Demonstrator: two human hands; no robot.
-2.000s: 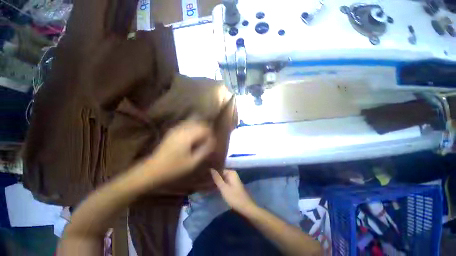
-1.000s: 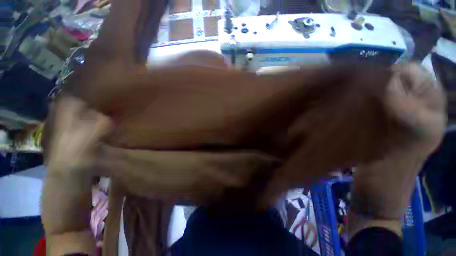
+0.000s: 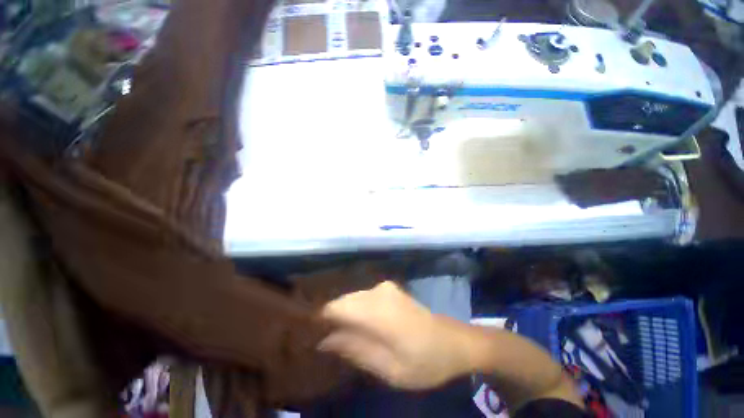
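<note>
A large brown garment panel [image 3: 155,286] stretches in a blurred band from the left edge of the picture to my right hand, in front of the table. My right hand [image 3: 396,335] is closed on its right end, below the table's front edge. My left hand is not in view; the panel runs out of the picture on that side. More brown panels [image 3: 175,155] lie layered on the table's left part, with folds hanging at the edge. The white sewing machine [image 3: 506,61] stands at the back right, no panel under its needle area.
A dark brown scrap [image 3: 600,186] lies on the right of the machine bed [image 3: 489,220]. A blue slatted basket [image 3: 669,351] with mixed scraps stands at lower right. Cluttered materials [image 3: 73,65] are at upper left. Brown pieces hang at the bottom left of centre.
The panel was first by the needle, then stretched between both raised hands. Now it has swung left, uncovering the machine bed. My right hand moved left and down; my left hand left the picture.
</note>
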